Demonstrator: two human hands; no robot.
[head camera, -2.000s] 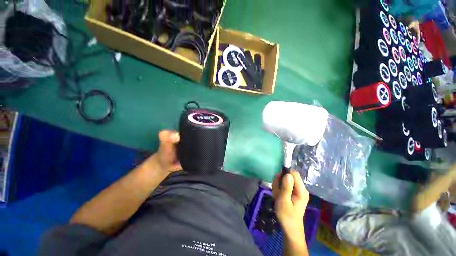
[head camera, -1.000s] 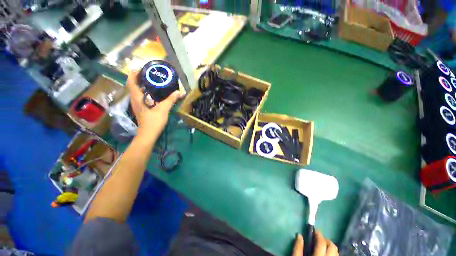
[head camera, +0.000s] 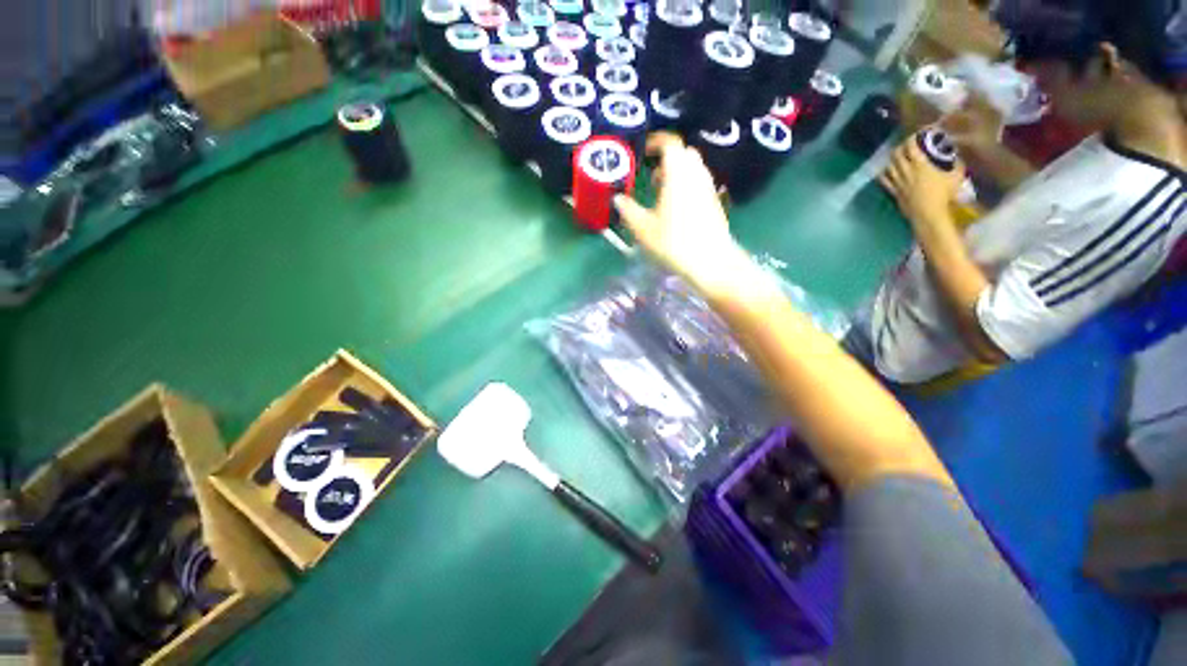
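Observation:
My right hand (head camera: 687, 215) reaches to the red speaker (head camera: 601, 185) at the front edge of the grouped black speakers (head camera: 573, 91). Its fingers and thumb are apart at the red speaker's right side; whether they touch it is unclear. The red speaker stands upright, with a white-ringed logo on its end. The white-headed mallet (head camera: 484, 429) lies on the green bench, its black grip pointing down and right, with no hand on it. My left hand is not in view.
A clear plastic bag (head camera: 651, 371) lies right of the mallet, above a purple crate (head camera: 709, 527). Cartons of discs and strips (head camera: 307, 557) and black rings (head camera: 241, 625) are lower left. One black speaker (head camera: 378, 146) stands apart. A person (head camera: 1041, 247) works at right.
The view has swung right. My right hand has let go of the mallet and moved out to the red speaker. My left hand, which held a black speaker, has left the view.

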